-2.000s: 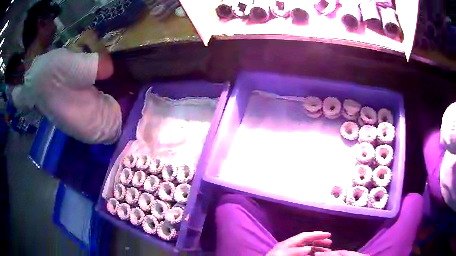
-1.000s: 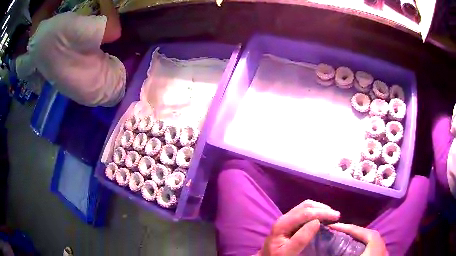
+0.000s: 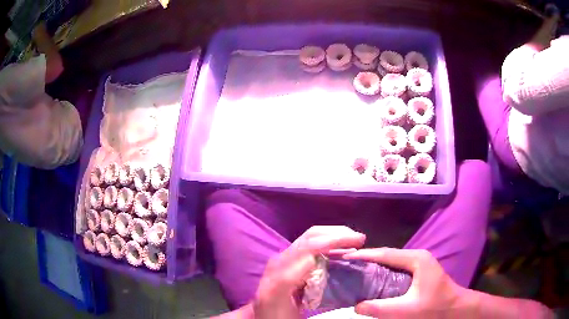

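A dark blue-purple tubular body [image 3: 362, 281] lies sideways between my hands, low over my lap. A pale toothed ring [image 3: 315, 288] shows at its left end, partly hidden by my fingers. My left hand [image 3: 284, 274] is around that ring end. My right hand [image 3: 421, 280] grips the tube's right end, thumb and fingers on opposite sides. The large purple-blue tray [image 3: 318, 187] is in front of my knees, with pale toothed rings [image 3: 421, 138] along its back and right side.
A side tray [image 3: 181, 249] at the left holds a packed block of upright notched pieces [image 3: 123, 224] and a crumpled white liner [image 3: 140, 118]. Blue crates [image 3: 65, 268] are on the floor at left. Seated people [image 3: 37, 118] are on both sides. A dark bench edge runs beyond the trays.
My hands have come up into view with the tube, its ring end now visible. The view has swung right and down, so the trays appear further left and the lit box is out of frame.
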